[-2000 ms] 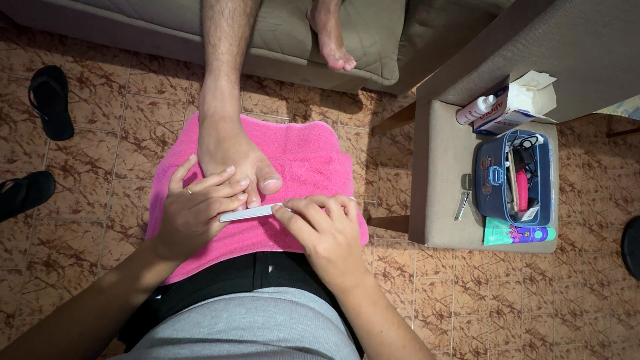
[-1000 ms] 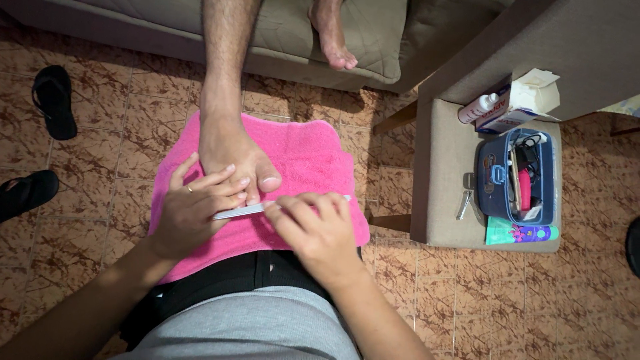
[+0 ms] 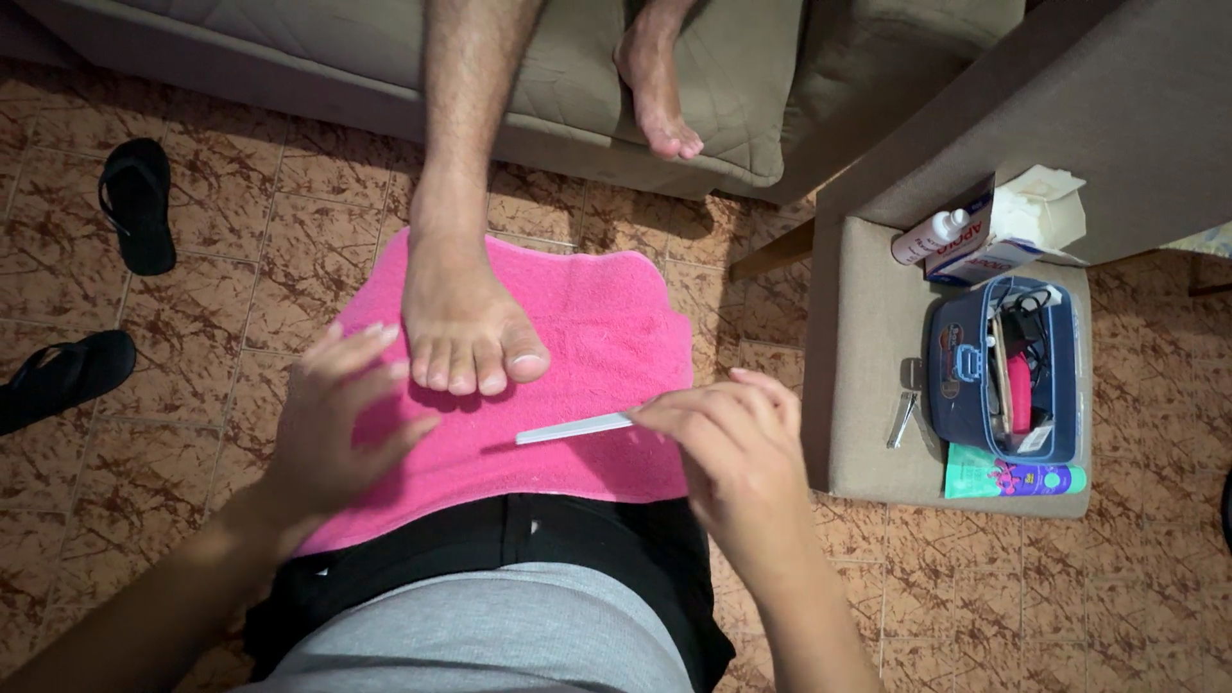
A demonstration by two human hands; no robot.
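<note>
Another person's bare foot (image 3: 462, 298) rests on a pink towel (image 3: 606, 337) spread over my lap, its toes toward me. My right hand (image 3: 727, 433), right of the foot, pinches one end of a white nail file (image 3: 575, 427); the file's free end points left, over the towel and apart from the toes. Left of the toes, my left hand (image 3: 346, 414) is raised with its fingers apart and nothing in it, slightly blurred.
On a beige chair (image 3: 866, 327) at the right stand a blue plastic case (image 3: 962, 385) holding a cord and tools, a white bottle (image 3: 926, 237), an opened box (image 3: 1035, 226), a nail clipper (image 3: 902, 420) and a green-purple tube (image 3: 1015, 478). Black flip-flops (image 3: 140, 207) lie on the tiled floor at left.
My left hand has let go of the toes and moved left. The file, still in my right hand, has come away from the toes to the right.
</note>
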